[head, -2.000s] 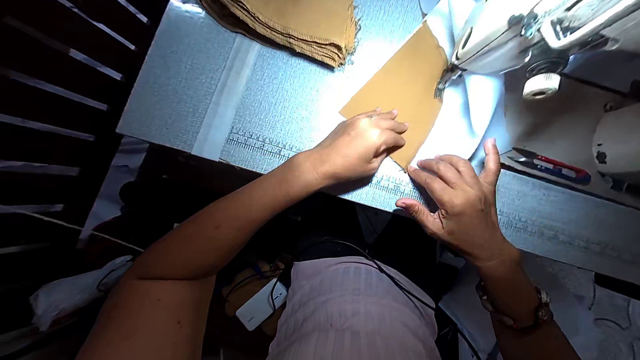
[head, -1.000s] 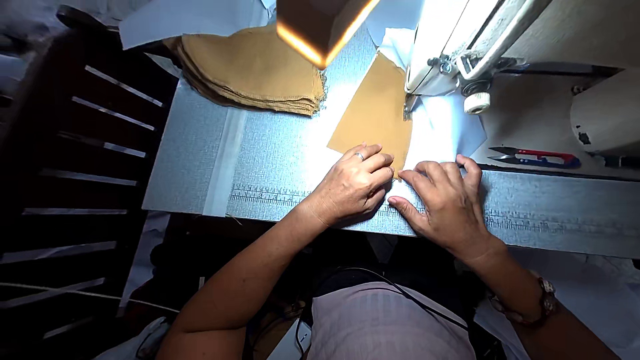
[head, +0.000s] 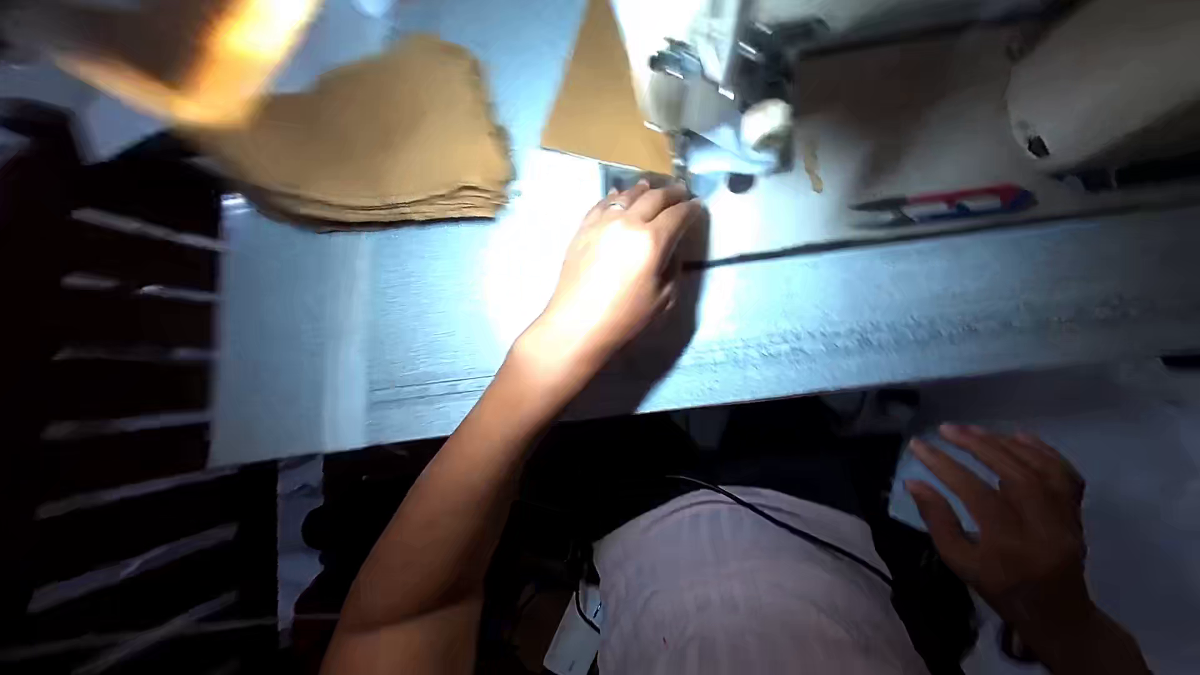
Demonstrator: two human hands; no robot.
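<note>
A tan fabric piece (head: 600, 103) lies on the sewing table beside the needle area of a sewing machine (head: 694, 103). My left hand (head: 628, 253) is at the near edge of this piece, close to the presser foot; its fingertips are bent and blurred, so whether they grip the cloth cannot be told. My right hand (head: 1012, 516) is off the table at the lower right, over pale cloth, fingers apart and nothing visible in it. A stack of tan fabric pieces (head: 375, 141) lies at the upper left of the table.
Thread snips with red and blue handles (head: 966, 203) lie right of the machine's needle area. A lamp (head: 206, 56) glows at the top left. The table's front edge (head: 750, 401) runs above my lap. A dark slatted structure (head: 131, 422) stands at the left.
My right hand has left the tan piece and moved off the table to the lower right. My left hand is now nearer the presser foot. The tan piece has moved farther from the table's front edge.
</note>
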